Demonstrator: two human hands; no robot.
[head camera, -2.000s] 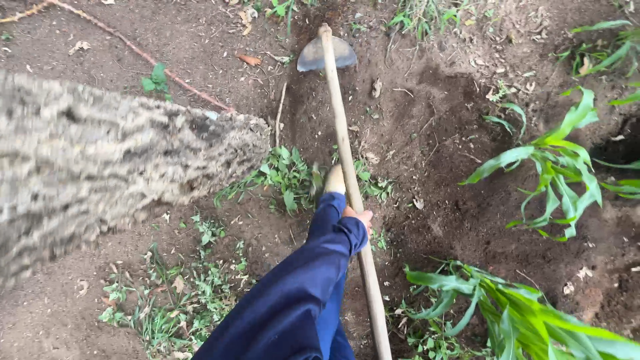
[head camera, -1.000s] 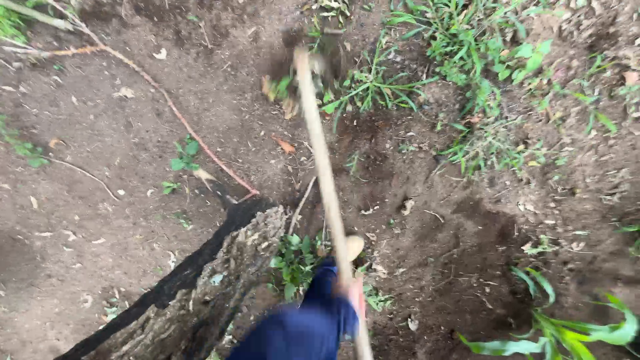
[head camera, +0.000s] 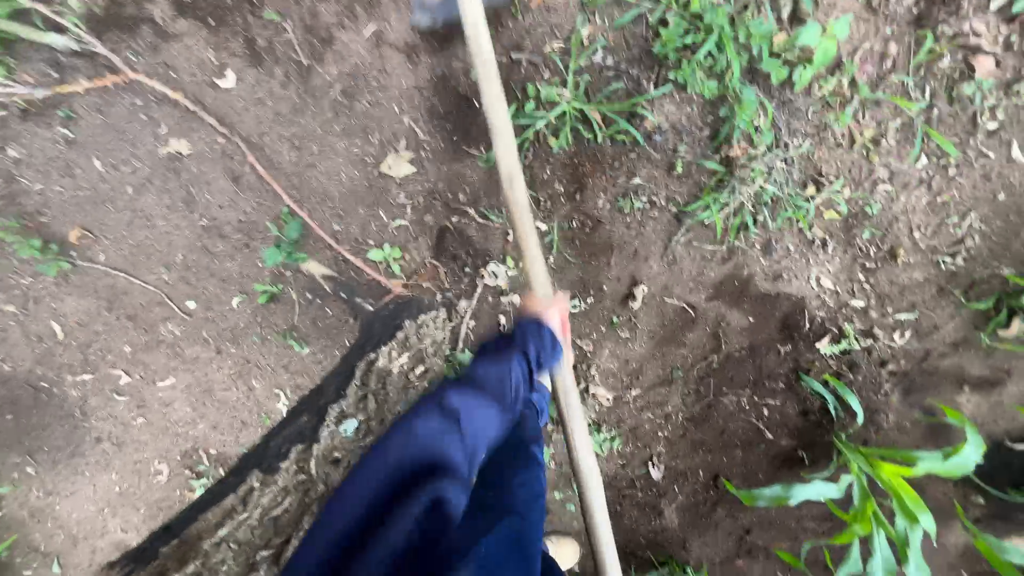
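Note:
My left hand (head camera: 550, 314), blurred and below a dark blue sleeve, is closed around the long wooden handle of a hoe (head camera: 512, 172). The handle slants from the bottom edge, right of centre, up to the top edge. There the dark metal hoe blade (head camera: 450, 11) is cut off by the frame, so its contact with the soil cannot be told. A tuft of grass (head camera: 578, 112) grows just right of the upper handle. My right hand is out of view.
A rough-barked tree trunk (head camera: 336, 432) rises at the lower left, beside my arm. A thin reddish stem (head camera: 268, 176) crosses the soil at the upper left. Weeds (head camera: 744, 56) grow at the upper right, and a young maize plant (head camera: 880, 488) stands at the lower right. A shoe (head camera: 562, 550) shows near the handle.
The hoe blade has moved farther forward, past the grass tuft it was beside a second ago. My left hand has moved forward, still gripping the handle. The view has shifted.

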